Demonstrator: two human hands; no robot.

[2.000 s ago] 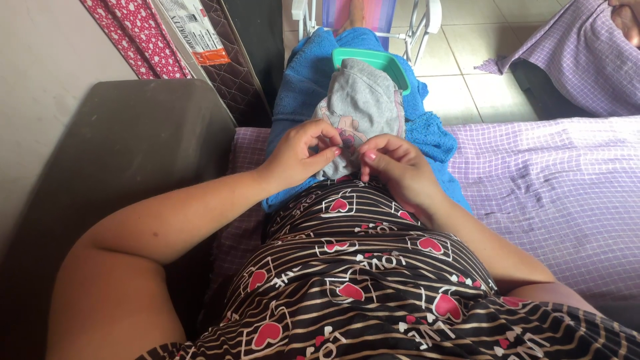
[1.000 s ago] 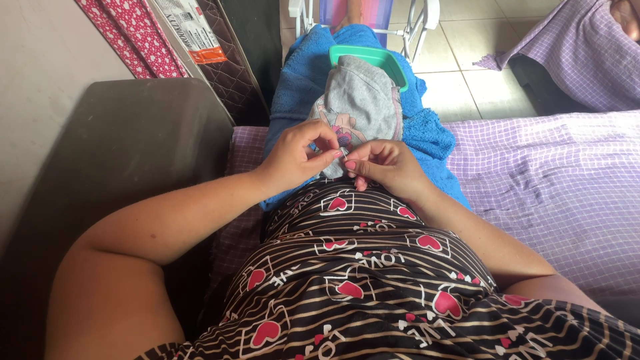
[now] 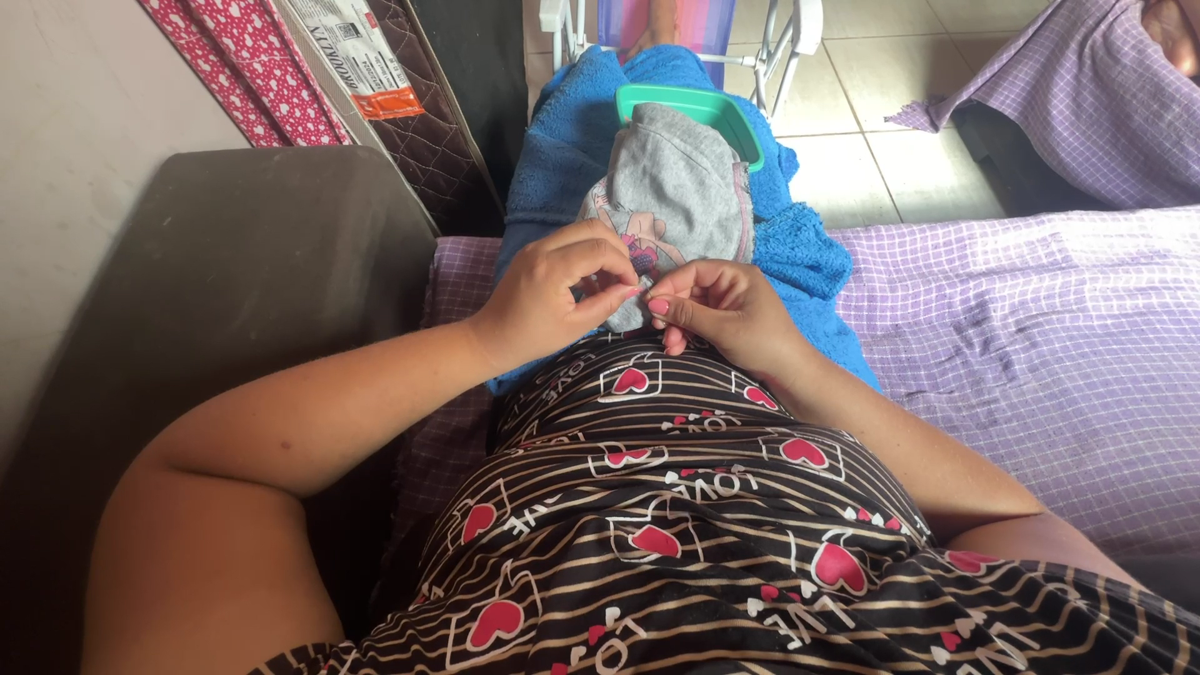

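My left hand (image 3: 567, 286) and my right hand (image 3: 727, 314) meet fingertip to fingertip above my lap, each with thumb and finger pinched. Something tiny and pale seems to be between them, too small to name. Just beyond the fingers lies a grey printed cloth (image 3: 670, 187), its lower end partly behind the hands. The cloth rests against a green plastic container (image 3: 750, 136), which sits on a blue towel (image 3: 562, 141) over my legs. Whether either hand grips the cloth cannot be seen.
A purple checked cover (image 3: 1022, 328) spreads over the seat at right. The dark sofa arm (image 3: 281, 216) stands at left, near a quilted mattress (image 3: 412, 103) and a red patterned curtain (image 3: 253, 70). Ahead is a white-framed folding chair (image 3: 806, 28). Part of another person (image 3: 1172, 33) shows at upper right.
The right hand's fingers have drawn closer to the left fingertips than two seconds ago. The grey cloth and green container stay about where they were.
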